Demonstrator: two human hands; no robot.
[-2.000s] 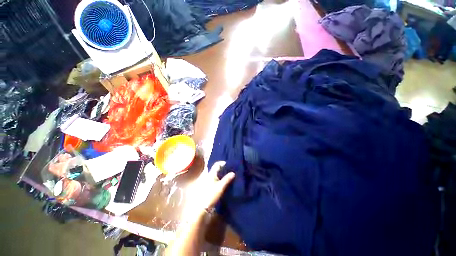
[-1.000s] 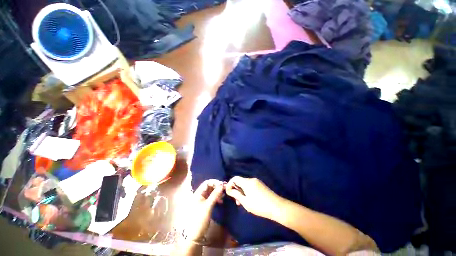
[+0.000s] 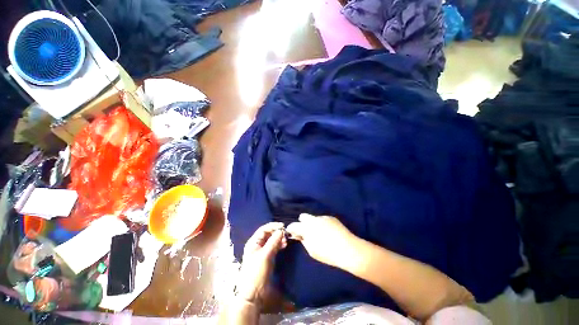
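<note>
A large heap of navy garment (image 3: 381, 171) lies in front of me. My left hand (image 3: 265, 244) is at its near left edge, with thumb and fingertips pinched together. My right hand (image 3: 320, 236) comes in from the lower right and lies on the cloth, its fingertips pinched close to those of my left hand. A tiny dark spot shows between the fingertips; it is too small to tell what it is. Whether the fingers grip cloth, thread or a needle cannot be seen.
Left on the brown table are an orange-yellow bowl (image 3: 178, 214), white thread scraps, a black phone (image 3: 120, 263) on white paper, a red-orange plastic bag (image 3: 114, 162), shiny packets and a fan (image 3: 47, 51). A greyish-purple heap (image 3: 406, 28) is behind; black garments (image 3: 539, 165) are right.
Since the oldest frame my right hand has come into view and met my left at the cloth's edge. Since one second ago the hands have stayed close together, and the whole view has shifted.
</note>
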